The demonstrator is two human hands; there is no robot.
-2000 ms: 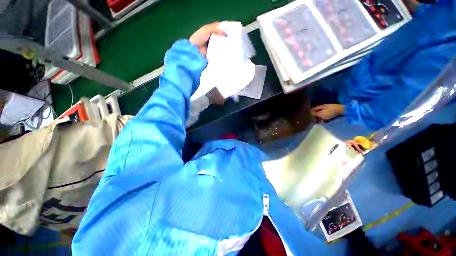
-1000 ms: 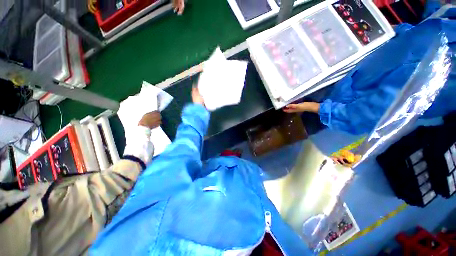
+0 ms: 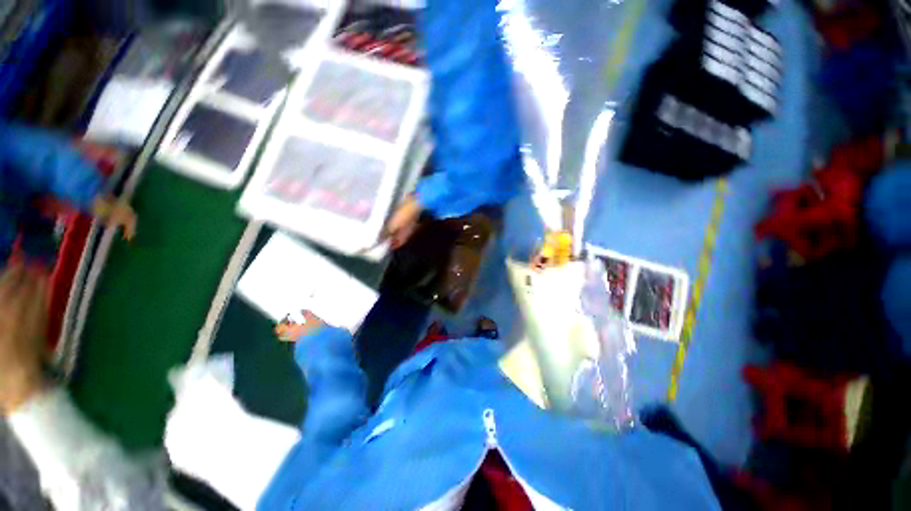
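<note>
My left hand (image 3: 300,325) grips the near edge of a white sheet (image 3: 310,282) over the dark strip at the bench edge. The fingers are blurred. My right hand (image 3: 555,251), with yellow-orange finger cots, holds a pale cream sheet stack (image 3: 555,329) that reaches back to my blue smock. Clear film (image 3: 544,110) with strong glare trails beyond this hand, and more lies along the stack. My right forearm is hidden.
Stacked three-window trays (image 3: 335,140) stand on the green bench (image 3: 150,289); another person's hand (image 3: 403,222) touches their edge. Crumpled white sheets (image 3: 215,429) lie near left. Others' arms reach in at left. A tray (image 3: 654,294), black bins (image 3: 689,110) and red stools (image 3: 799,404) stand right.
The view has turned to the right. My left hand has gone lower with the white sheet, which now looks flatter. My right hand still holds the pale stack and film. The beige-sleeved person's sheets are apart from the hand.
</note>
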